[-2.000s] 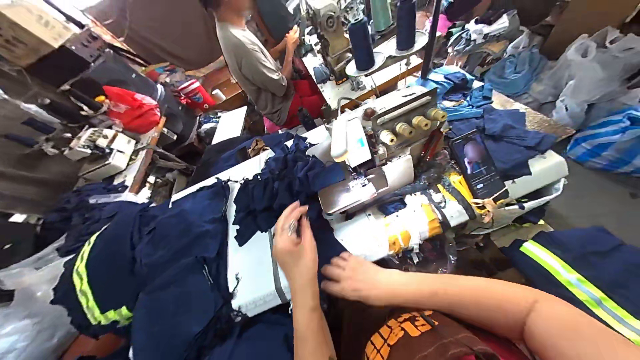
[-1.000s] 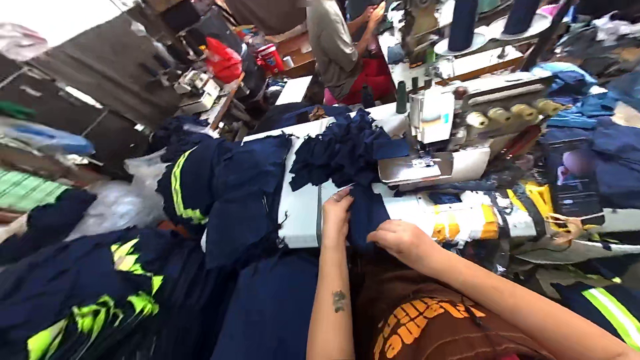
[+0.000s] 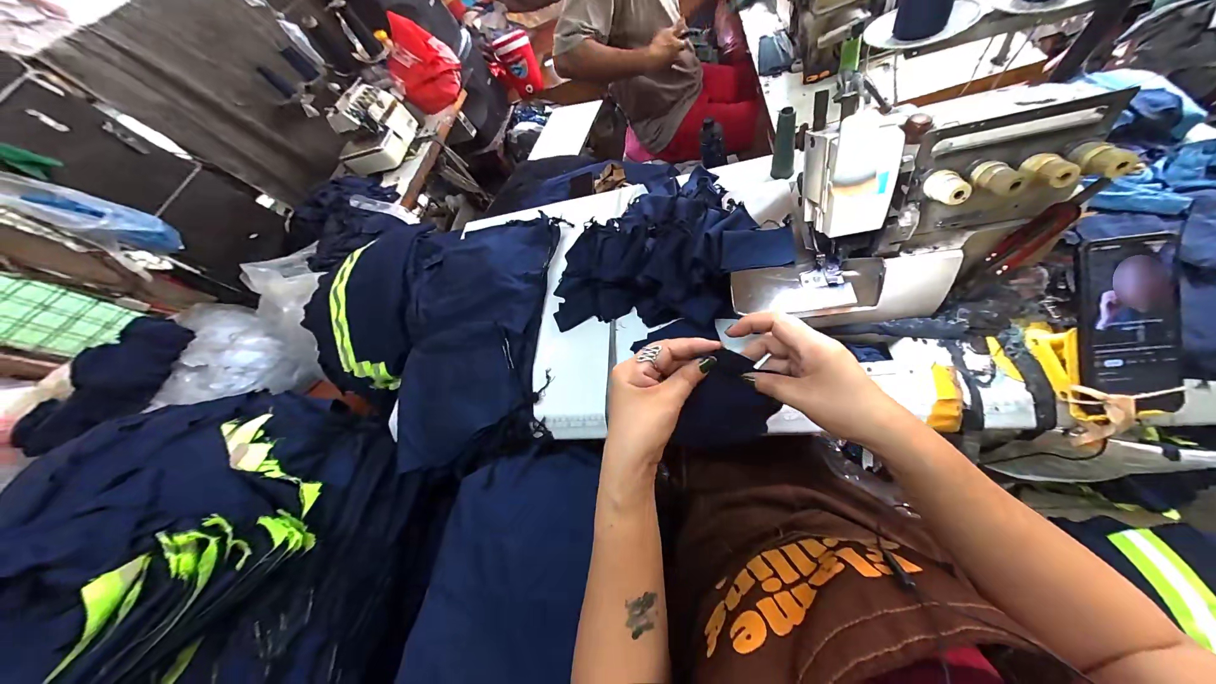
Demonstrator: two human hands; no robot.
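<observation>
My left hand (image 3: pixel 655 385), with a ring on one finger, pinches the upper edge of a dark navy fabric piece (image 3: pixel 727 404) between thumb and fingers. From the other side my right hand (image 3: pixel 807 366) grips the same piece near its top edge. The cloth hangs over the front edge of the white table. Just behind the hands lies a heap of small navy fabric pieces (image 3: pixel 655 252). To the right of that heap stands an overlock sewing machine (image 3: pixel 845 275), its lamp lit over the needle area.
Navy garment panels (image 3: pixel 475 304) with reflective tape lie left on the table. More navy cloth with yellow-green strips (image 3: pixel 209 532) is piled at lower left. A phone (image 3: pixel 1130 313) stands at the right beside yellow tape (image 3: pixel 1050 366). Behind the table is another person (image 3: pixel 655 76).
My hands have come closer together at the top edge of the navy piece, and my right hand has risen. The view has swung to the left since the oldest frame.
</observation>
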